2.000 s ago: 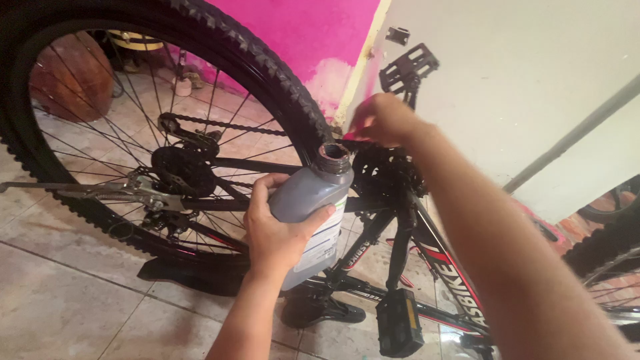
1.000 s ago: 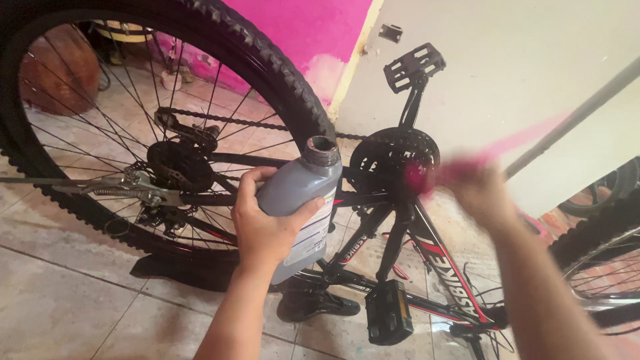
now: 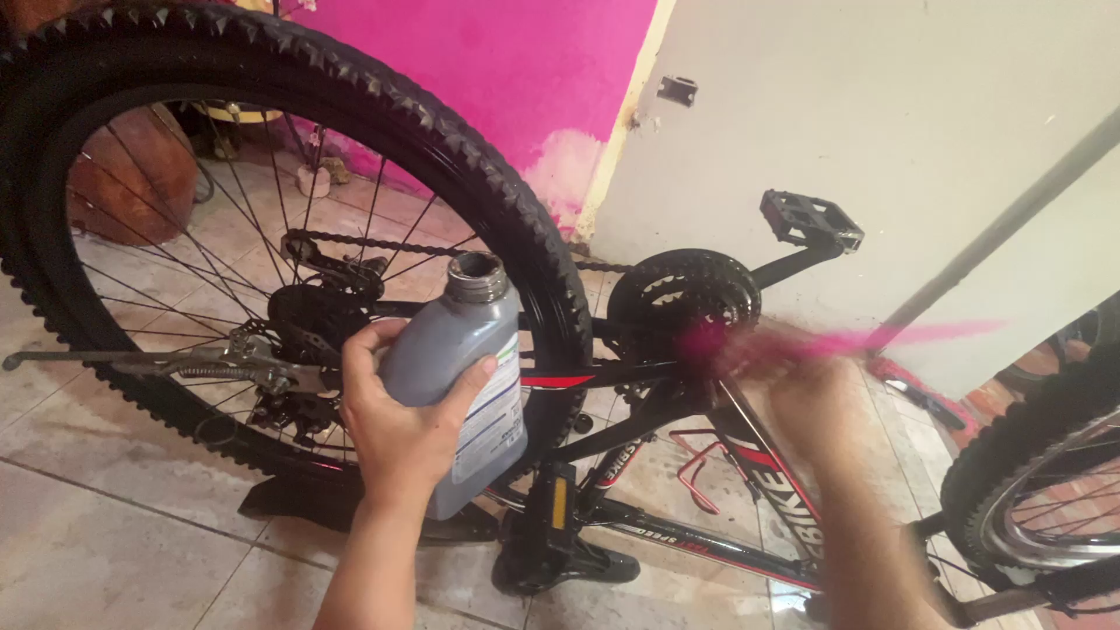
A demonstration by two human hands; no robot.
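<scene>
My left hand [image 3: 411,420] grips a grey plastic bottle [image 3: 451,359] with an uncapped threaded neck and a label, upright and slightly tilted in front of the rear wheel. A pink brush-like tool [image 3: 892,339], blurred by motion, is in my right hand [image 3: 801,394]; its pink head is at the bottom bracket area, beside the chainring [image 3: 687,297]. The black and red bicycle frame [image 3: 761,446] stands upside down on the floor. The chain [image 3: 394,243] runs from the rear derailleur [image 3: 332,267] to the chainring, passing behind the tire. My right fingers are too blurred to see singly.
The rear tire [image 3: 490,166] fills the left side, with a kickstand [image 3: 114,357] jutting left. One pedal [image 3: 809,220] points up near the pale wall, another [image 3: 547,507] hangs low by the saddle [image 3: 569,569]. The front wheel [image 3: 1050,490] is at right; a clay pot [image 3: 136,179] stands behind.
My right hand has moved right and down from near the chain behind the bottle's neck to the frame beside the chainring, uncovering the chainring. My left hand still holds the bottle.
</scene>
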